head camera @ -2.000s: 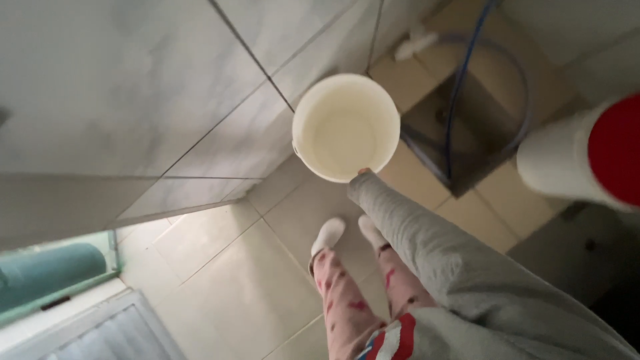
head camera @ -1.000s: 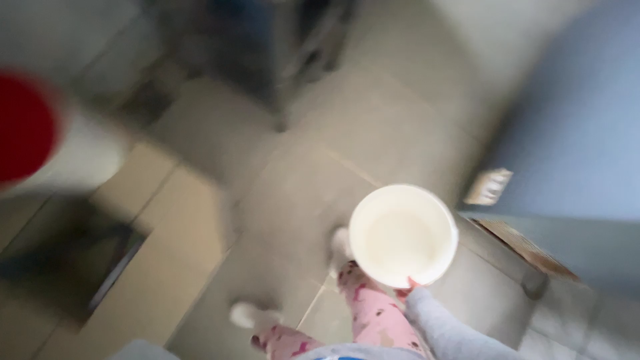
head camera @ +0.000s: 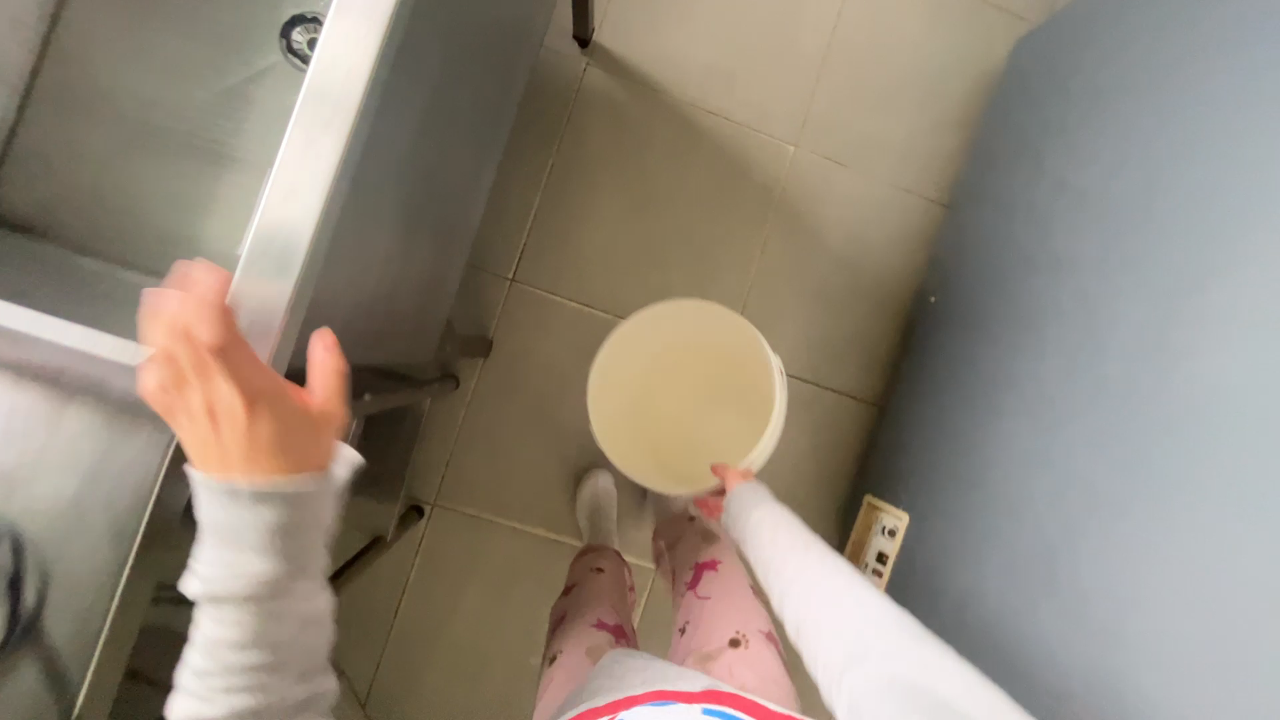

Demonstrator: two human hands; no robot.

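Observation:
A white plastic bucket (head camera: 688,396) hangs low over the tiled floor in front of my legs, and its inside looks pale and smooth. My right hand (head camera: 728,482) grips its near rim, with the thumb over the edge. Over the front rim of a stainless steel sink (head camera: 310,150) at the left, my left hand (head camera: 235,370) is raised with fingers apart, holding nothing. Whether it touches the rim cannot be told. A drain (head camera: 302,40) lies in the sink's far basin.
A large grey-blue surface (head camera: 1100,350) fills the right side, with a small cream panel with sockets or switches (head camera: 878,540) low beside it. Dark metal legs (head camera: 380,545) stand under the sink. Beige floor tiles (head camera: 650,190) run between both sides.
The view has turned from the corner with the floor basin and blue hose to the steel sink. My left hand has come into view; the bucket has stayed in my right hand.

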